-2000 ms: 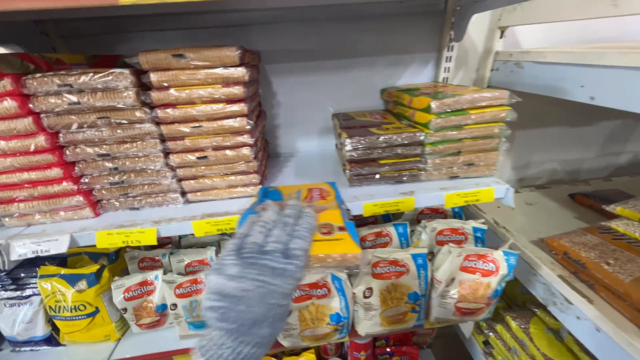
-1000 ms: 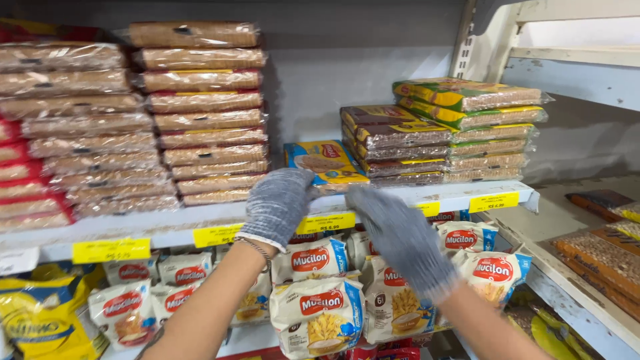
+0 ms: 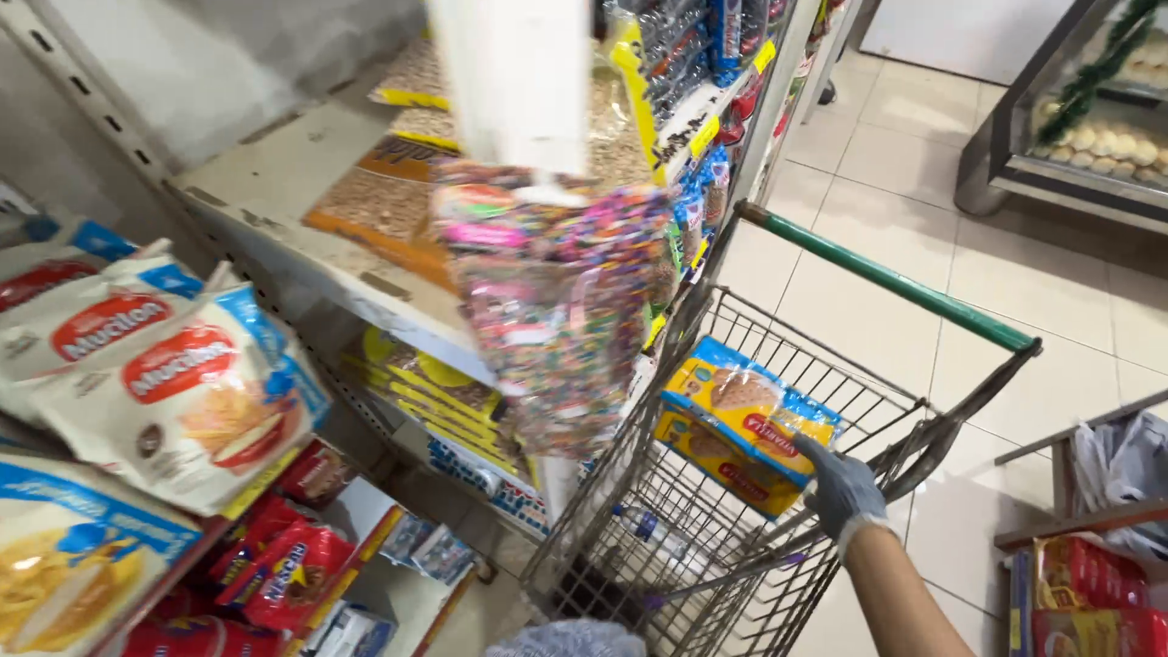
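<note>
My right hand [image 3: 844, 493], in a grey glove, reaches into a wire shopping cart [image 3: 890, 274] from its right side. Its fingers touch the right end of the yellow and blue biscuit packs [image 3: 748, 424], which lie in the cart's upper part; how firmly they are gripped cannot be told. At the bottom edge only the top of my left hand [image 3: 566, 639] shows, also gloved, so its fingers are hidden. Through the cart's wire a bottle [image 3: 652, 529] with a blue and white label and a dark object [image 3: 593, 589] are visible lower down.
Bags of Mucilon cereal [image 3: 182, 392] and red packs [image 3: 283, 566] fill shelves at left. Colourful sprinkle packets [image 3: 561, 301] hang on a white post beside the cart. A glass display case [image 3: 1095, 137] stands at upper right, and a rack with red packages [image 3: 1095, 584] at lower right.
The view has swung from the biscuit shelf to the cart. My hands were at the shelf beside a yellow and blue pack; now my right hand is at such packs in the cart.
</note>
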